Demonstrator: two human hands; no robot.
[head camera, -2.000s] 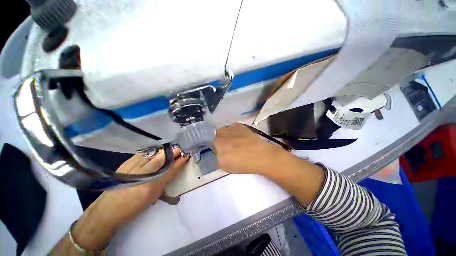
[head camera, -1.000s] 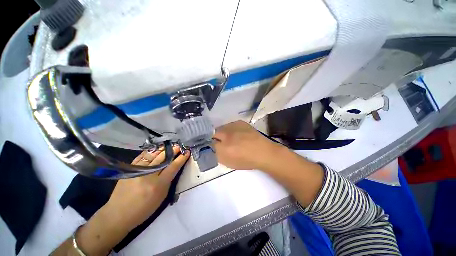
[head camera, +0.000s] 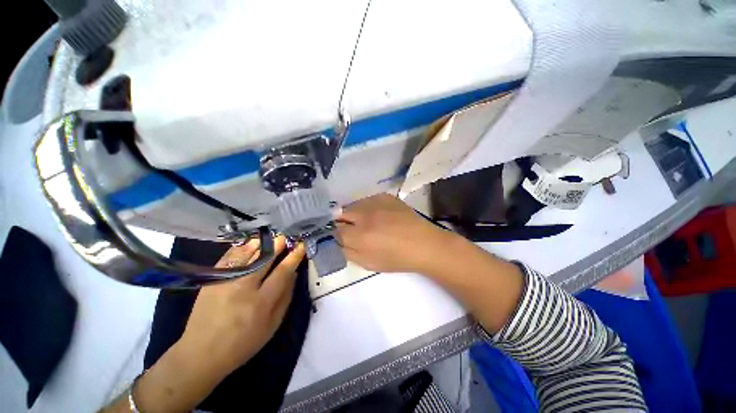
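A black cut piece (head camera: 274, 355) lies on the table left of the needle area and reaches down to the table's front edge. My left hand (head camera: 234, 310) rests flat on it, fingertips at the presser foot, partly behind the big shiny metal loop (head camera: 77, 218). My right hand (head camera: 387, 234) is just right of the grey ribbed knob (head camera: 303, 210) and the small grey block (head camera: 328, 256), fingers bent; what its fingertips touch is hidden. The white machine head (head camera: 266, 73) hides the needle.
Another black piece (head camera: 34, 310) lies at far left. Right of my right hand are a black pointed strip (head camera: 524, 232), a dark square piece (head camera: 468, 196) and a label roll (head camera: 557, 192). The ruler-marked edge (head camera: 387, 365) runs in front; a red crate or stool (head camera: 698, 250) is below right.
The black piece under my left hand has turned and now spreads below and right of that hand, toward the front edge. Both hands remain near the needle. The view has shifted slightly.
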